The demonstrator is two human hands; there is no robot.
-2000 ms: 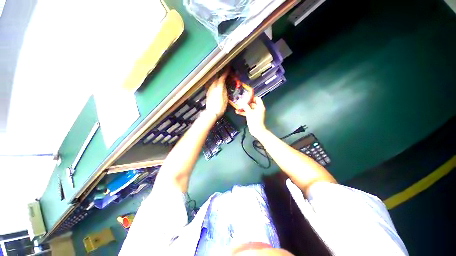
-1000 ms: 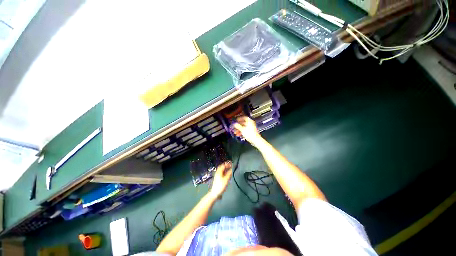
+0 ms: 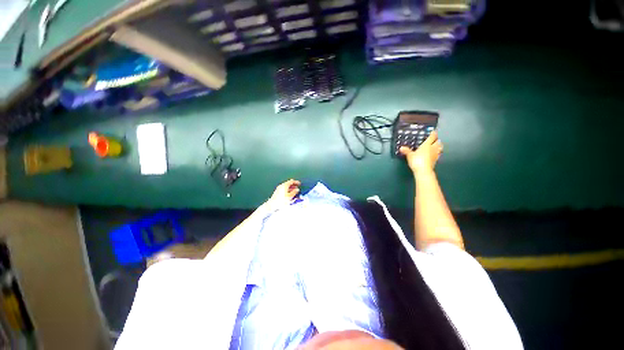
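Observation:
A black calculator (image 3: 414, 130) with a key grid lies on the green bench (image 3: 274, 147), right of centre. My right hand (image 3: 423, 154) is at its lower right edge, thumb and fingers on it; the calculator looks gripped between them. My left hand (image 3: 287, 191) is at the bench's front edge near my body, its fingers curled; whether it holds anything is hidden. A black cable (image 3: 369, 131) lies in loose coils just left of the calculator.
Black slotted strips (image 3: 309, 82) lie at the back below a rack of labelled bins (image 3: 280, 20). Purple trays (image 3: 414, 31) stand back right. Leftward are a thin cord (image 3: 220, 160), a white rectangle (image 3: 152, 148), an orange holder (image 3: 105, 145) and a yellow-brown box (image 3: 48, 159). A blue stool (image 3: 147, 236) stands below.
My right hand has left the purple trays and come down to the calculator. My left hand has drawn back from the black strips to the front edge. The view has shifted down toward the bench.

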